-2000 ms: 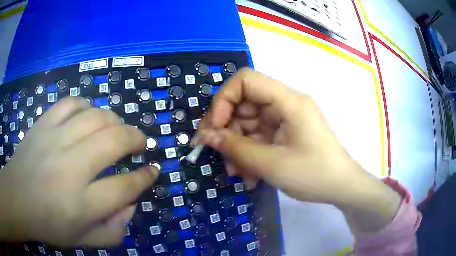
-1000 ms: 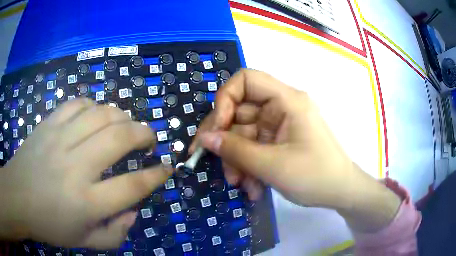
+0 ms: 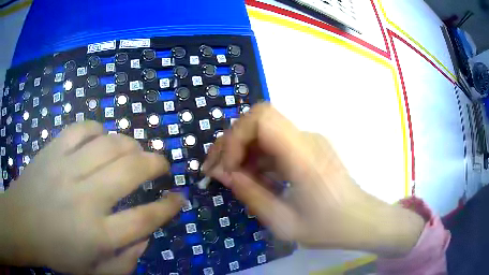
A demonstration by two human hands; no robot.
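A black tray with rows of paired round modules, blue strips and small QR labels lies in front of me. My right hand, blurred, pinches a cotton swab between thumb and fingers. The swab's pale tip is over the tray, just below a bright module; whether it touches is unclear. My left hand lies over the tray's left part with fingers apart, its index fingertip beside a blue strip near the swab. It covers many modules, and I see nothing held in it.
A blue cover extends from the tray's far edge, by two printed labels. Red and yellow tape lines cross the white table. An off-white panel lies at the upper right. Dark equipment stands at the far right.
The tray has shifted away from me, up in the picture. Both hands stay over it. My right hand has turned slightly, and less of the swab shows. More modules shine white.
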